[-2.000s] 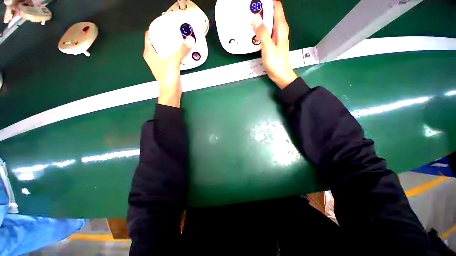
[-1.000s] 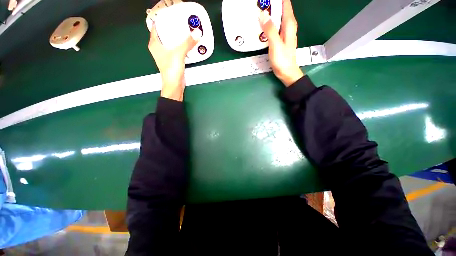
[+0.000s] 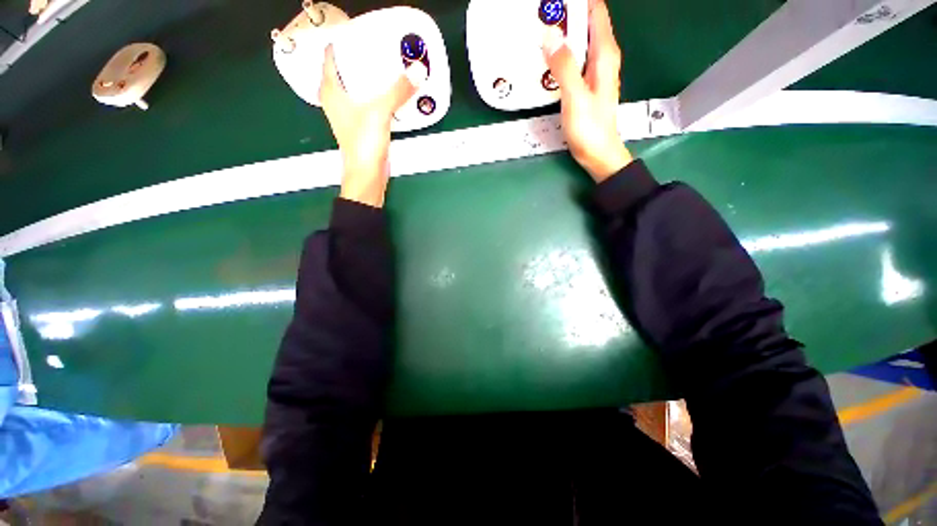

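My left hand holds a white rounded-square electronic unit at the top centre, thumb on its face below a lit blue display. My right hand holds a second white unit to the right, thumb just under its lit blue display; its top edge is cut off by the frame. A cream unit with pale pegs lies on the dark green belt behind and left of the left-hand unit, partly covered by it.
Another cream unit lies on the belt at the upper left. A white guide rail curves between belt and glossy green worktop. A grey-white post slants up at the right. Blue cloth shows at the lower left.
The cream unit behind my left hand's unit has shifted left and shows more of its pegs. The upper-left cream unit has moved slightly left. Both hands still hold their units, slightly further right in view.
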